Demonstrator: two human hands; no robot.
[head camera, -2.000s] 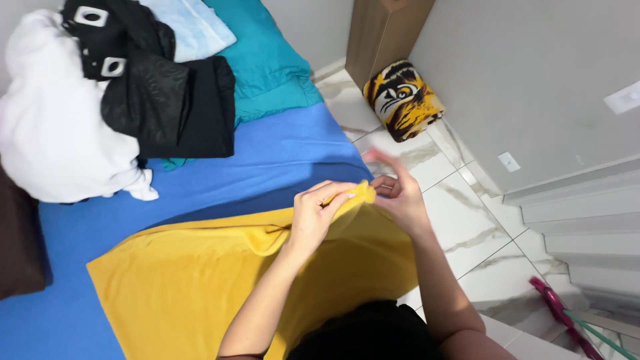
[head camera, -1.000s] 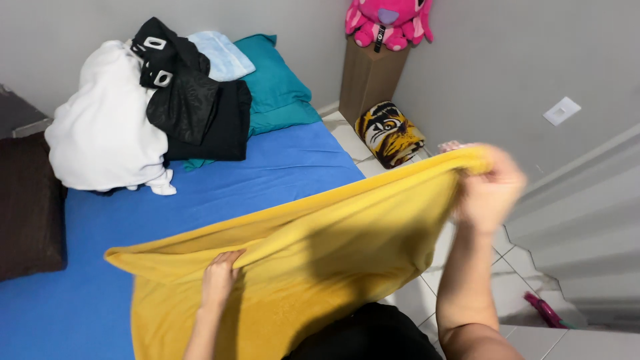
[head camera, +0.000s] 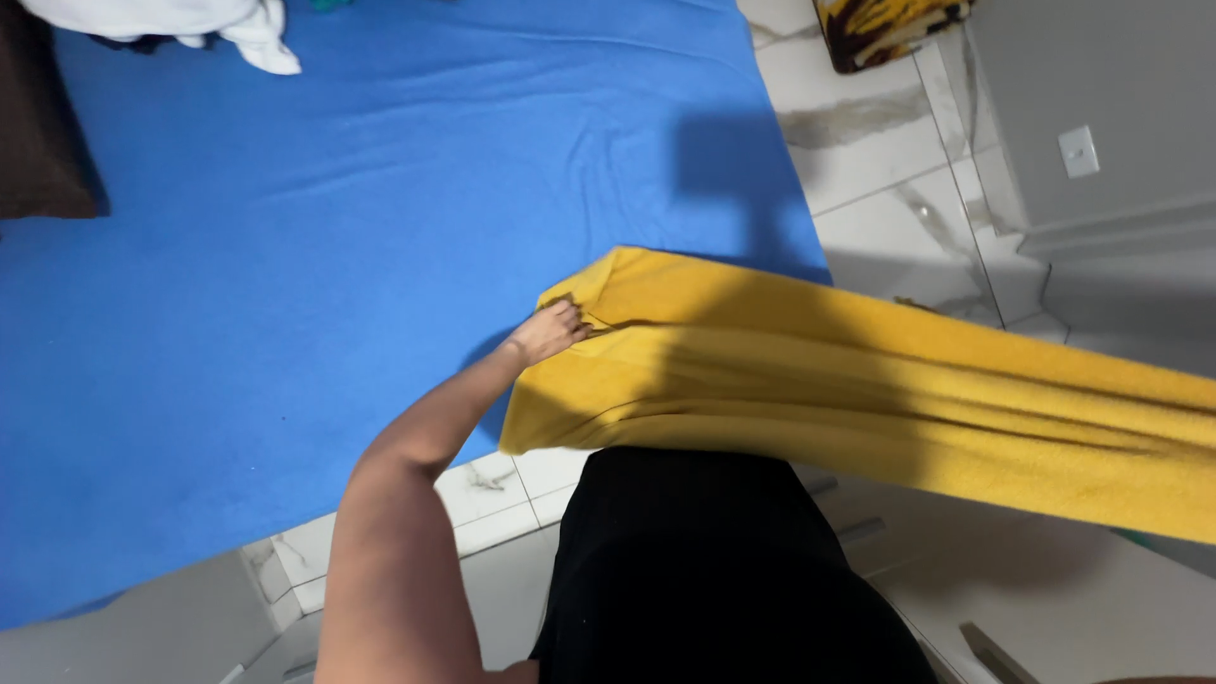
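Observation:
A yellow plush blanket (head camera: 788, 380) stretches in long folds from the middle of the view out past the right edge. My left hand (head camera: 554, 332) is closed on its left end, above the edge of the bed. Under that hand lies the blue sheet (head camera: 380, 218) on the bed, lightly wrinkled. My right hand is out of view, and so is the blanket's far right end.
White clothing (head camera: 256, 33) lies at the bed's top left, beside a dark brown cushion (head camera: 43, 123). A folded patterned blanket (head camera: 883, 28) is on the marble-look tile floor (head camera: 864, 142), near the grey wall (head camera: 1130, 85) with its white wall plate (head camera: 1078, 152).
The yellow blanket, earlier spread over the bed's near side, is now drawn out long to the right. My right hand has left the view. The view has tipped downward.

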